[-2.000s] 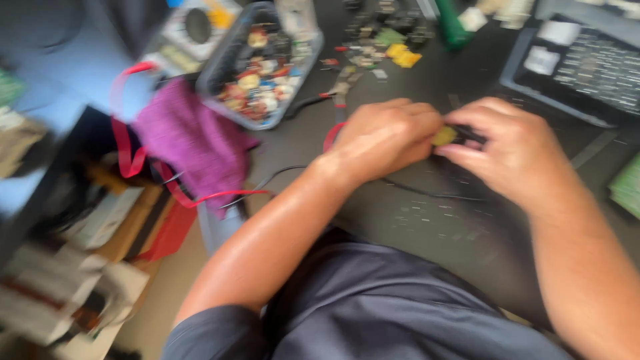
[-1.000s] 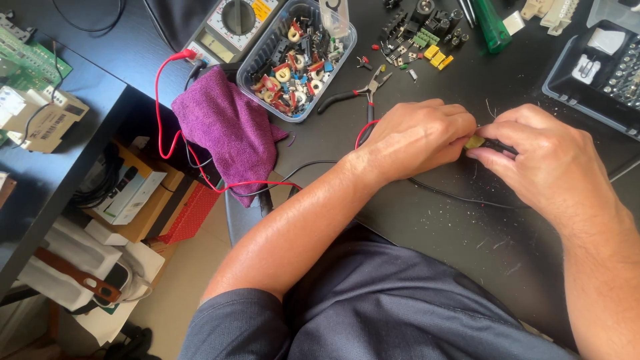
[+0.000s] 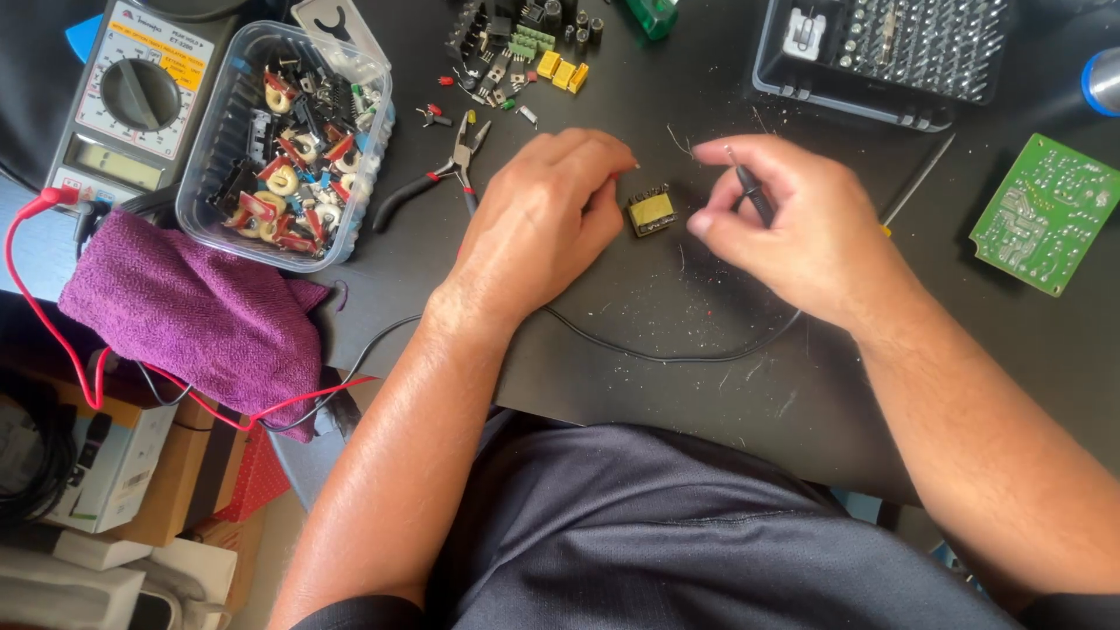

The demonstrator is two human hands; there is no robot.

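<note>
A small transformer with yellow tape (image 3: 652, 213) rests on the dark table between my two hands, its row of pins facing away from me. My right hand (image 3: 787, 214), just right of it, holds a black test probe (image 3: 754, 196) between thumb and fingers, metal tip pointing up and left. My left hand (image 3: 547, 206) is curled close to the transformer's left side; whatever it may hold is hidden under the fingers. Beside that hand lie pliers (image 3: 461, 159) with dark, red-marked handles, jaws apart. A multimeter (image 3: 140, 92) stands at the upper left with a red lead plugged in.
A clear plastic tub (image 3: 188, 214) of electronic parts stands by a purple cloth (image 3: 197, 306). Loose components (image 3: 532, 42) lie at the top. A bit case (image 3: 853, 103), a thin screwdriver (image 3: 919, 179) and a green circuit board (image 3: 1046, 214) are at the right. A black cable (image 3: 665, 358) crosses the table.
Both hands held the yellow part together earlier; now it lies on the table and the hands are apart. The black probe shows clearly in my right hand. The view has shifted.
</note>
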